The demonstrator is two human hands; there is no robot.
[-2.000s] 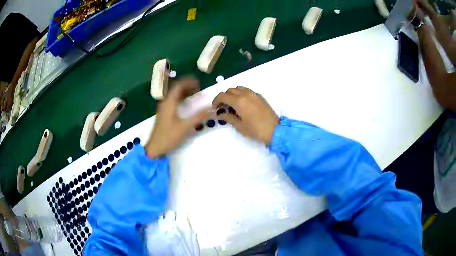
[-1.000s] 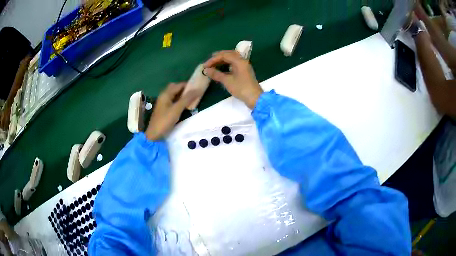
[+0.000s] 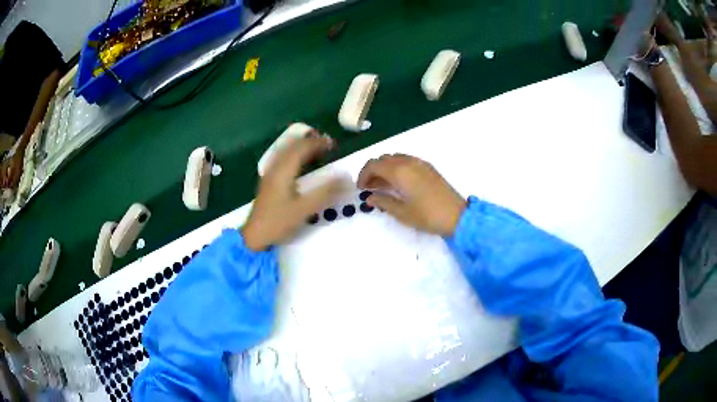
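Observation:
A glossy whitish sticker sheet (image 3: 354,290) lies on the bench in front of me, with several round black adhesive pads (image 3: 348,210) near its top edge. My right hand (image 3: 409,188) is over the sheet's top right, fingertips at the pads; whether a pad is between them cannot be told. My left hand (image 3: 287,192) is blurred, over the sheet's top left, fingers spread. A cream housing (image 3: 277,148) lies on the green belt just beyond my left hand, partly hidden by it. Another cream housing (image 3: 358,102) lies further right on the belt.
More housings (image 3: 198,178) lie along the green belt (image 3: 259,102), some with dark end spots. Spare black-dot sheets (image 3: 126,322) lie at left. A blue parts bin (image 3: 169,49) stands across the belt. A smartphone (image 3: 640,112) and another person's arm (image 3: 682,118) are at right.
My left hand has let go of the housing, which is now on the belt. My right hand has moved from the housing down to the pads. The other housings have shifted slightly left.

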